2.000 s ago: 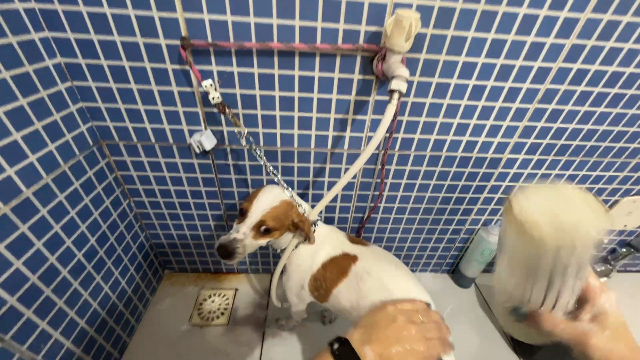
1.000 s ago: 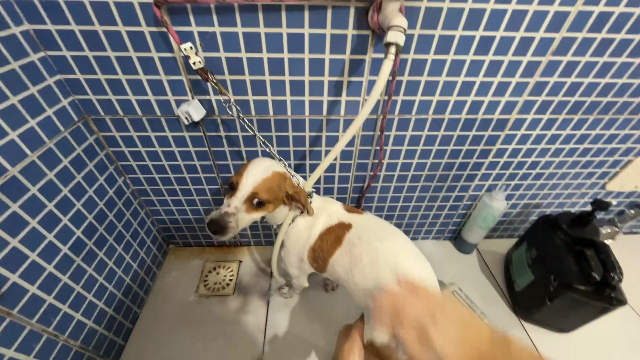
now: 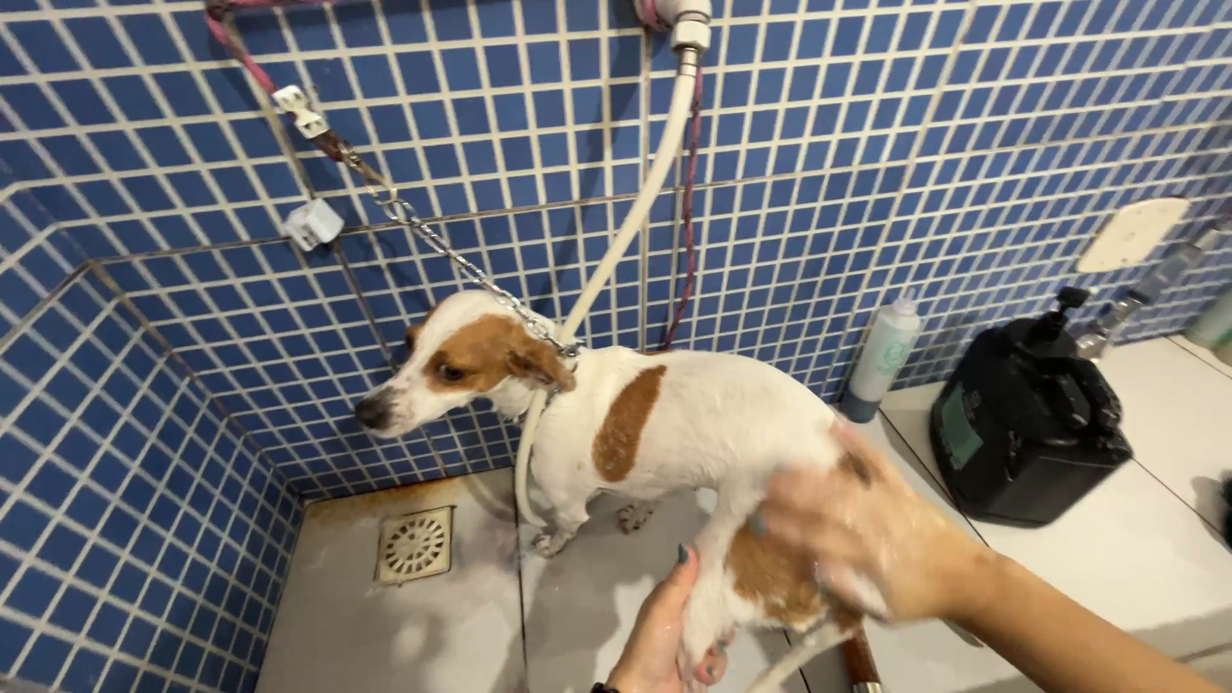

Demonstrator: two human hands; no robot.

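A wet white-and-brown dog (image 3: 731,404) stands on the tiled floor, its head turned left. My left hand (image 3: 674,626) grips one of its hind legs, thumb on the near side and fingertips showing behind. Over the dog's rump and thigh lies my right hand (image 3: 857,529), blurred, its palm against the wet fur; its finger positions are unclear. A metal chain (image 3: 462,265) runs from the dog's neck up to a pink cord on the wall. The pale hose (image 3: 640,212) hangs from a wall fitting and passes behind the dog's neck.
A clear bottle (image 3: 884,356) and a black pump jug (image 3: 1030,423) stand right of the dog by the blue tiled wall (image 3: 789,144). A square floor drain (image 3: 415,545) lies at the left. Something with a brown handle (image 3: 859,659) lies under my right hand.
Two seconds ago my right hand held a blurred, pale, foamy container at the right; now it is on the dog's rump. My left hand has moved from the dog's back to its hind leg.
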